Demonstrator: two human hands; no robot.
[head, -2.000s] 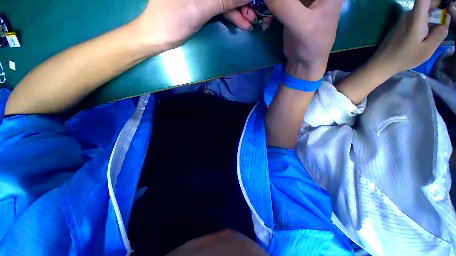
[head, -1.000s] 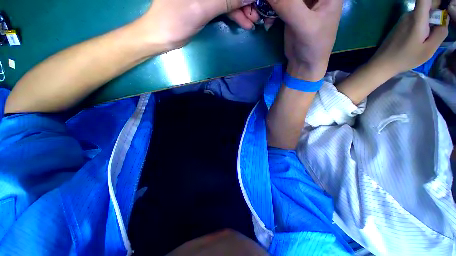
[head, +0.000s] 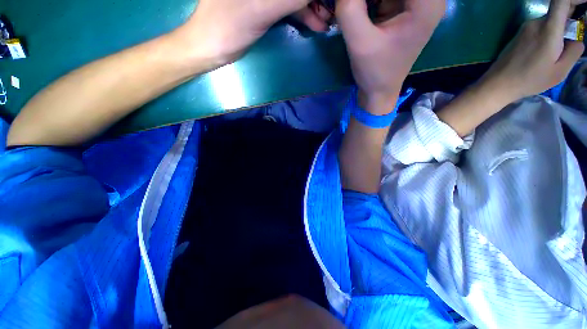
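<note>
My left hand reaches in from the left, its fingers cut off by the top edge. My right hand, with a blue band on the wrist, is beside it at the top middle. Between the hands, a small part of a dark round circuit board unit shows at the top edge. The fingers of both hands meet around it, and most of it is hidden by them or out of the picture.
The green bench top ends in front of my body. At far left lie a dark unit with a white-yellow tab, a small pale piece and a thin white cord. At right, a coworker's hand holds a white-yellow tab.
My right hand has turned and its wrist has shifted left. Less of the dark unit shows between my hands. The coworker's hand and tab have moved slightly right.
</note>
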